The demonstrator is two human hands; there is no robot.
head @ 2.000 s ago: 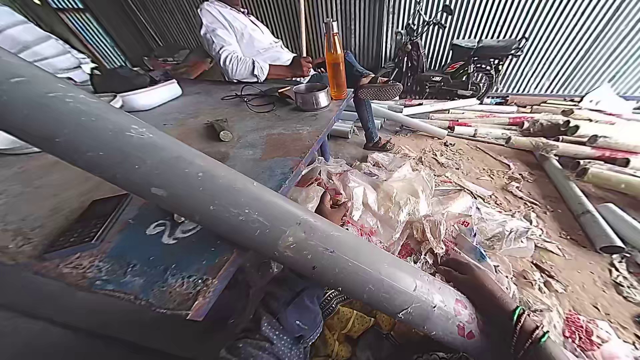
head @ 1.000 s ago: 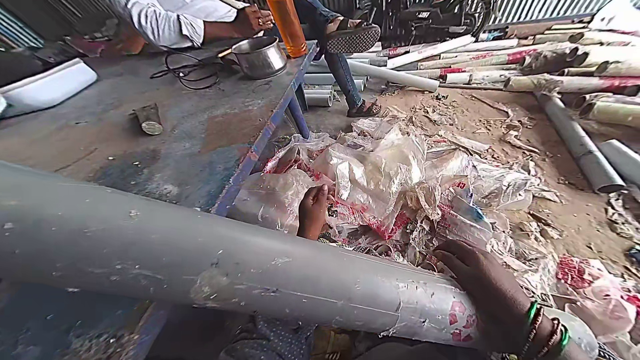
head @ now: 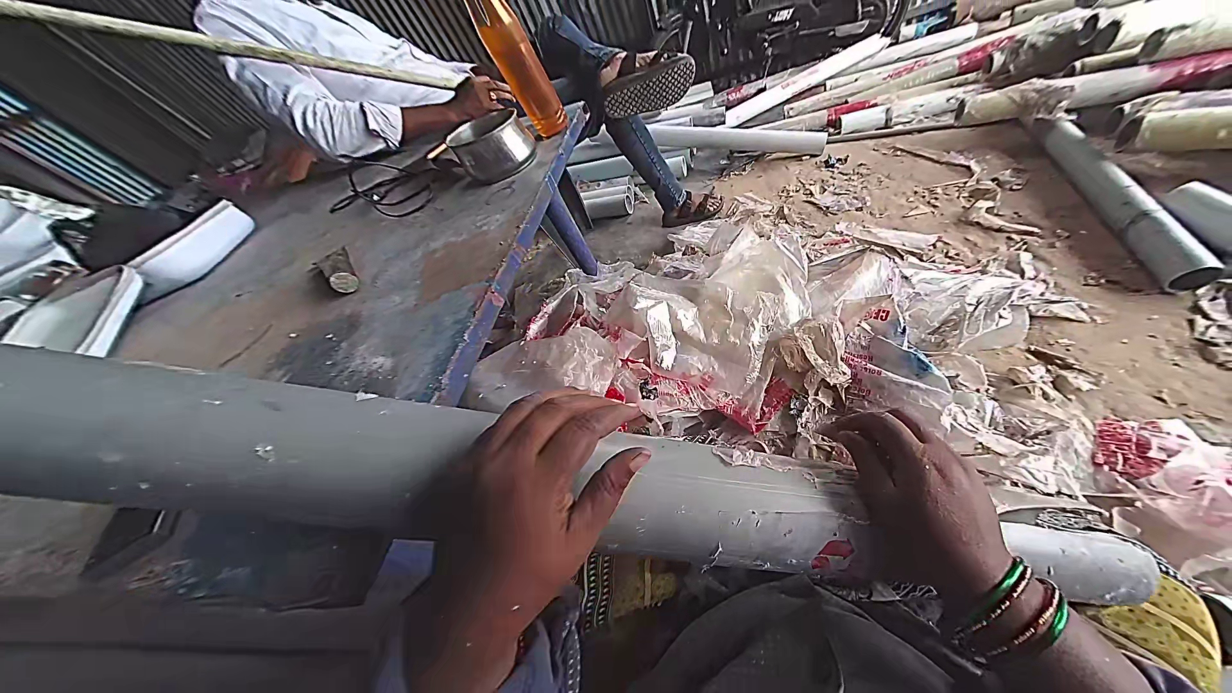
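A thick grey plastic pipe (head: 337,452) lies across my lap and over the near end of the table, running from the left edge to the lower right. My left hand (head: 539,481) rests on it near the middle, fingers spread over the top and thumb apart. Farther right, my right hand (head: 914,491), with green and dark bangles at the wrist, lies curved over the pipe beside a small red mark. Scraps of clear plastic film cling to the pipe between the hands.
Crumpled plastic wrapping (head: 712,318) heaps beyond the pipe. On the blue-edged table (head: 462,356) stand a steel pot (head: 491,146), an orange bottle (head: 520,67) and a small stub (head: 337,270). A seated person in a white shirt (head: 318,87) is behind. More pipes (head: 1126,202) lie on the ground.
My left hand has come from the plastic wrapping beyond the pipe onto the pipe's top. The right hand stays on the pipe. The view has turned downward.
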